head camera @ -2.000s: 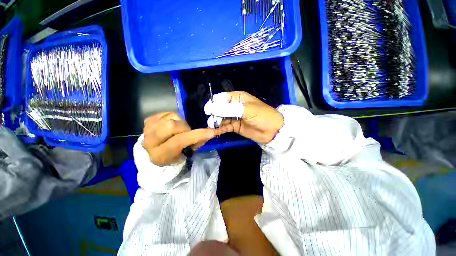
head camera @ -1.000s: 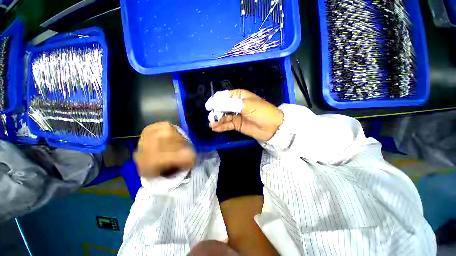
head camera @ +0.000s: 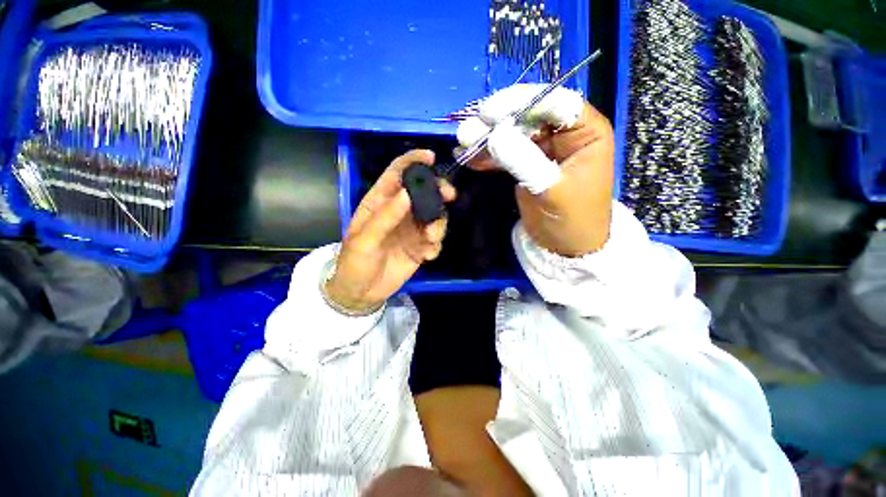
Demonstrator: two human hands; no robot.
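Note:
My left hand (head camera: 393, 228) is bare and holds a small matte black part (head camera: 424, 192) between thumb and fingers. My right hand (head camera: 554, 155) has white wraps on its fingers and holds thin silver rods (head camera: 563, 85), slanting up to the right. Their lower ends point at the black part; whether they touch it is unclear. Both hands are above the near blue tray (head camera: 442, 286), which is dark inside. The middle blue tray (head camera: 379, 68) lies beyond, with upright rods (head camera: 525, 34) at its right side.
A left blue tray (head camera: 194, 116) holds rods (head camera: 117, 97) in rows. A right blue tray (head camera: 777, 146) holds two dense columns of rods. A clear plastic box (head camera: 821, 92) lies beyond it. Grey sleeves of neighbouring people (head camera: 58, 301) show at both sides.
My left hand has come up from the lower left and now shows the black part. My right hand has moved up and right, with the rods now visible. The view has shifted slightly.

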